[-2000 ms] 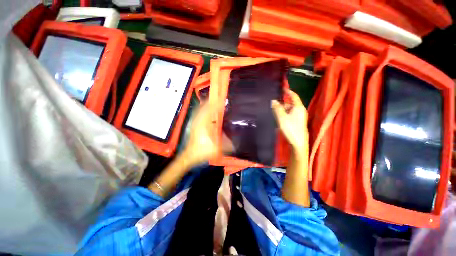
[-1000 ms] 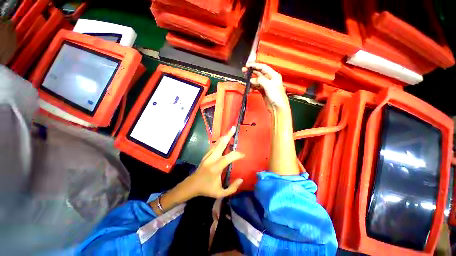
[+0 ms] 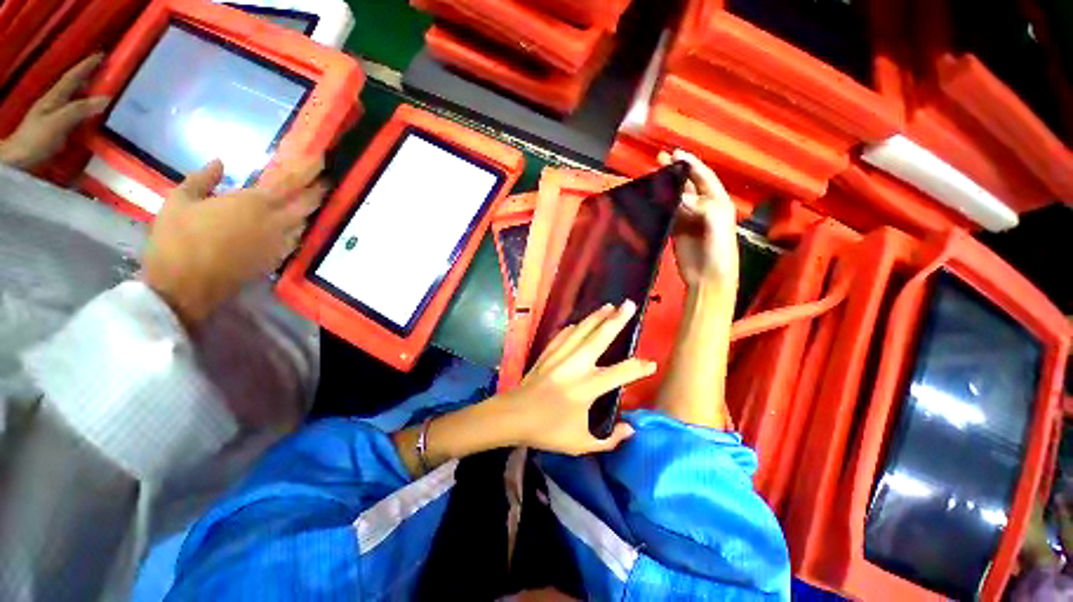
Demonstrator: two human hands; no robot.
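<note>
A dark tablet [image 3: 614, 253] is held tilted above a red-orange foam tray [image 3: 562, 188], its black glossy screen facing up and left. My right hand [image 3: 706, 223] grips its far upper corner. My left hand [image 3: 579, 382] holds its near end, with fingers spread over the lower screen and the thumb at the bottom edge. The part of the tray under the tablet and my hands is hidden.
Left, a tray holds a lit white tablet [image 3: 410, 229]; beyond it, another person's hands [image 3: 224, 235] hold a tray with a grey-lit tablet [image 3: 206, 106]. Stacked foam trays [image 3: 753, 118] stand behind. Upright trays and a dark tablet [image 3: 953, 435] are at right.
The tablet, edge-on a second ago, has turned so its screen shows. Both my hands still hold it. Another person's hands have come onto the left tray. The view has shifted.
</note>
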